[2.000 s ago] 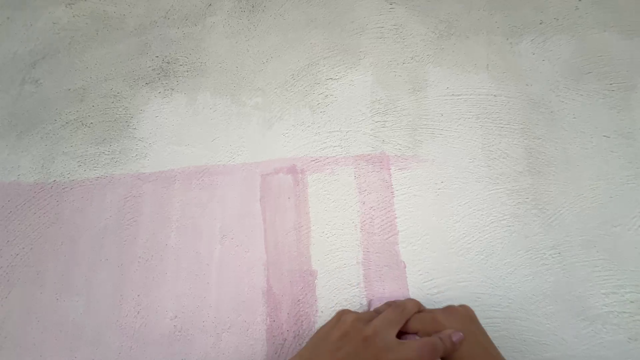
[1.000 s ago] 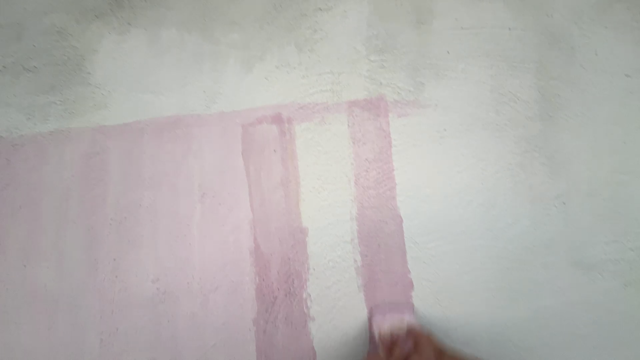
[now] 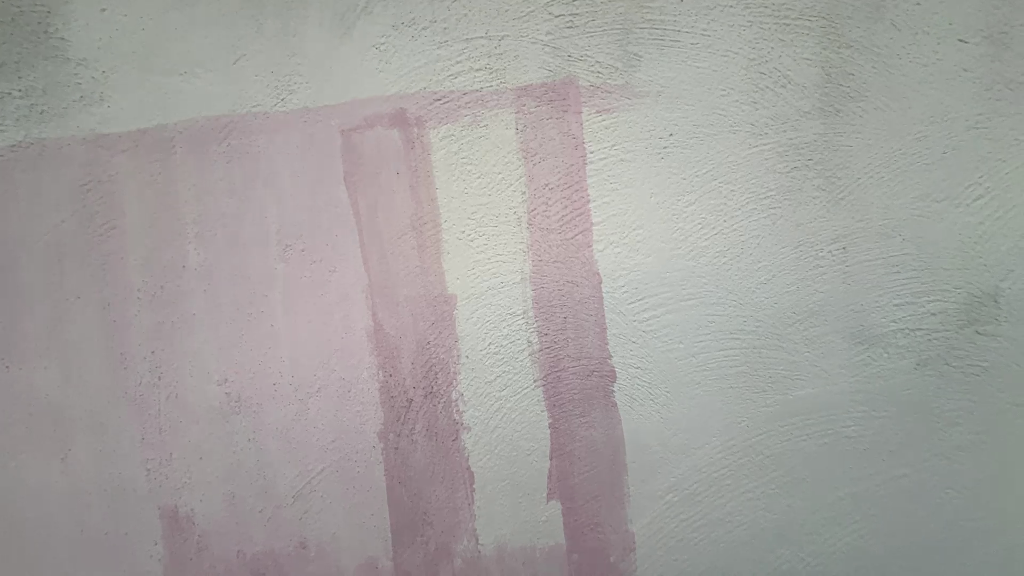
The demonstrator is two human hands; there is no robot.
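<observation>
Neither my left hand nor my right hand shows in the head view, and no tool is visible. A textured plaster wall (image 3: 784,256) fills the frame. Pink paint (image 3: 232,304) covers its left part up to a slanting upper edge. A darker pink vertical stripe (image 3: 424,416) runs down near the middle, along the right side of that pink area. To its right a second pink stripe (image 3: 576,320) reaches the bottom edge of the frame. Between the two stripes lies a pale unpainted strip (image 3: 492,320), with pink at its lower end.
Above the pink edge and right of the second stripe, the wall is whitish, with gray patches (image 3: 32,64) and curved marks in the plaster. A faint pink smear (image 3: 616,96) extends right from the top of the second stripe.
The hands seen at the bottom two seconds ago, and the hand with a brush-like tool one second ago, are out of view. More of the stripes' lower length shows as the view has shifted.
</observation>
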